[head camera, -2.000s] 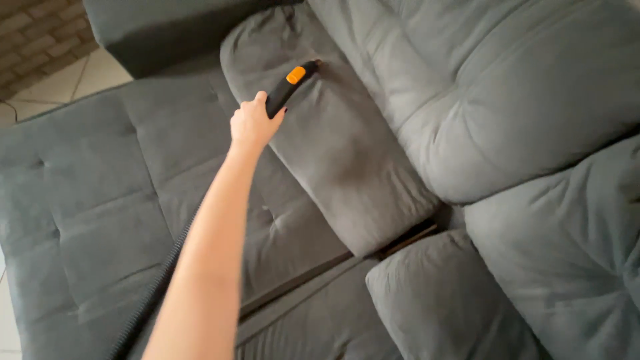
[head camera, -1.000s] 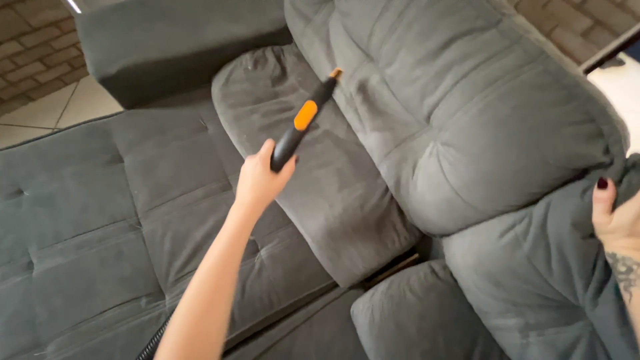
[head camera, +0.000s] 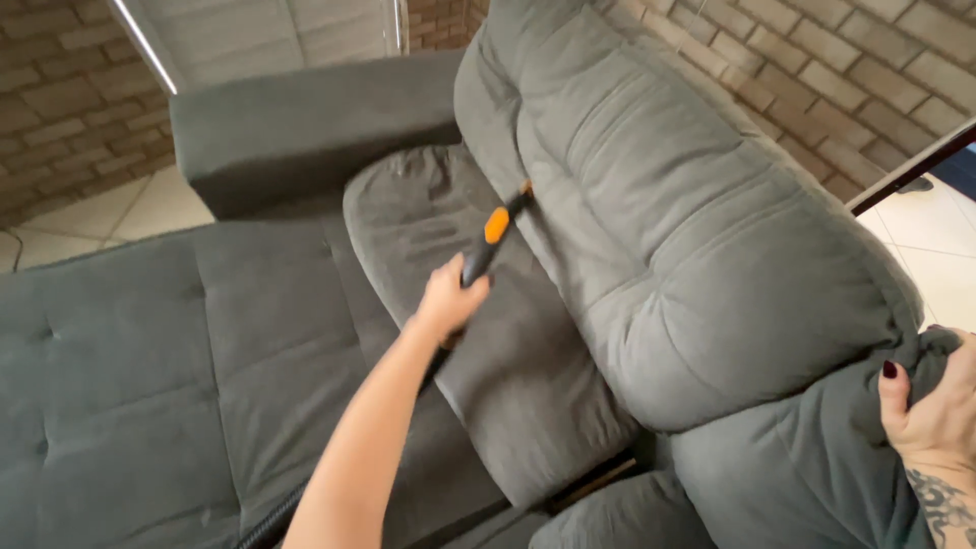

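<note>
My left hand [head camera: 450,301] is closed around the black handle of a vacuum cleaner wand [head camera: 496,226] with an orange part. The wand's narrow tip rests at or just over the lower edge of the grey back cushion [head camera: 671,229], near the loose seat cushion [head camera: 526,374]; contact is unclear. A ribbed black hose [head camera: 276,522] shows beside my left forearm. At the right edge, my right hand [head camera: 934,404] grips the top of a second grey back cushion [head camera: 808,457], its thumb on the near side and the other fingers partly out of view.
The grey sofa's tufted seat [head camera: 114,366] spreads to the left, with its armrest [head camera: 320,130] at the back. A dark gap with a brownish strip [head camera: 595,484] lies between the seat cushions. Brick walls [head camera: 854,69] and pale floor tiles [head camera: 945,267] border the sofa.
The wand tip has moved from the seat cushion to the back cushion. My right hand, out of view two seconds ago, now holds the cushion at the right. The view has shifted toward the back wall.
</note>
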